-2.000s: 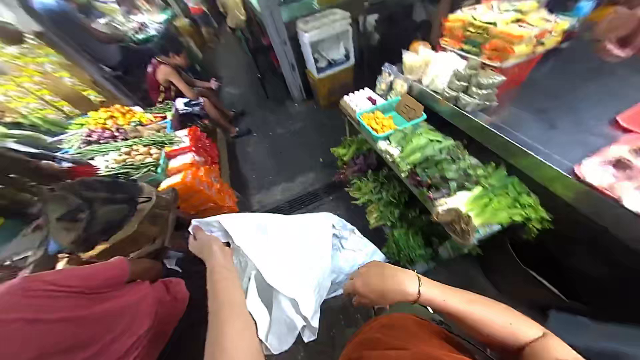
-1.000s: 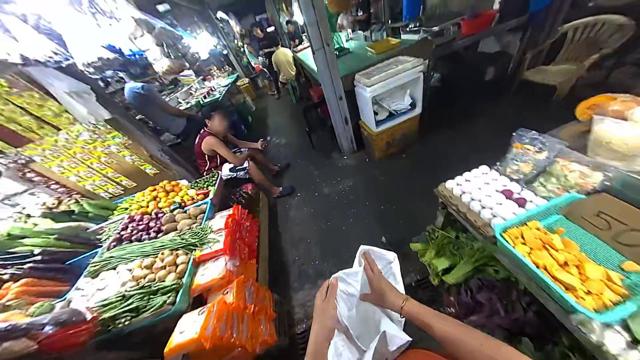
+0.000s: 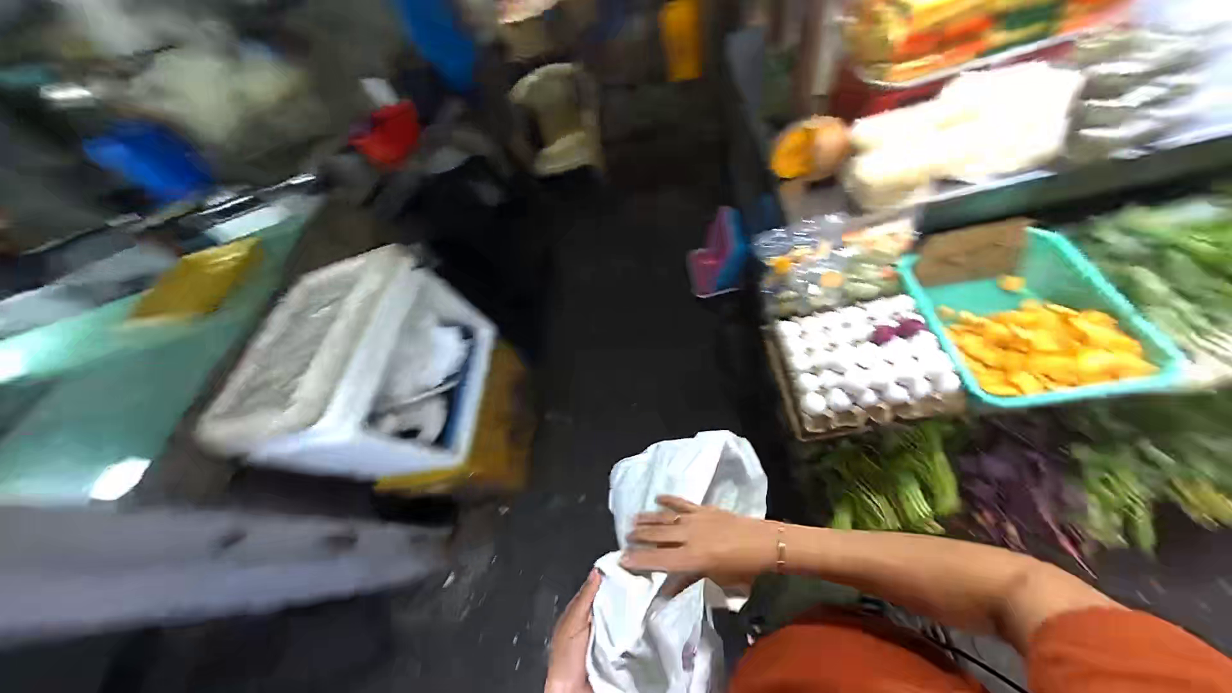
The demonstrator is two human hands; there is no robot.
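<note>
A crumpled white plastic bag (image 3: 664,616) is in front of me at the bottom centre, above the dark floor. My left hand (image 3: 575,630) holds its lower left side, partly cut off by the frame's edge. Across the bag's middle lies my right hand (image 3: 688,544), fingers spread and pointing left, a bracelet on the wrist. Whether its fingers grip the plastic cannot be told. What the bag contains is hidden.
At right stand a tray of white eggs (image 3: 857,361), a teal basket of orange pieces (image 3: 1049,346) and leafy greens (image 3: 895,476). A white foam cooler (image 3: 337,385) is at left beside a green table (image 3: 125,385). Much is blurred.
The view has swung right since one second ago. The bag, spread wide between both hands two seconds ago, is now bunched, with my right hand laid over it.
</note>
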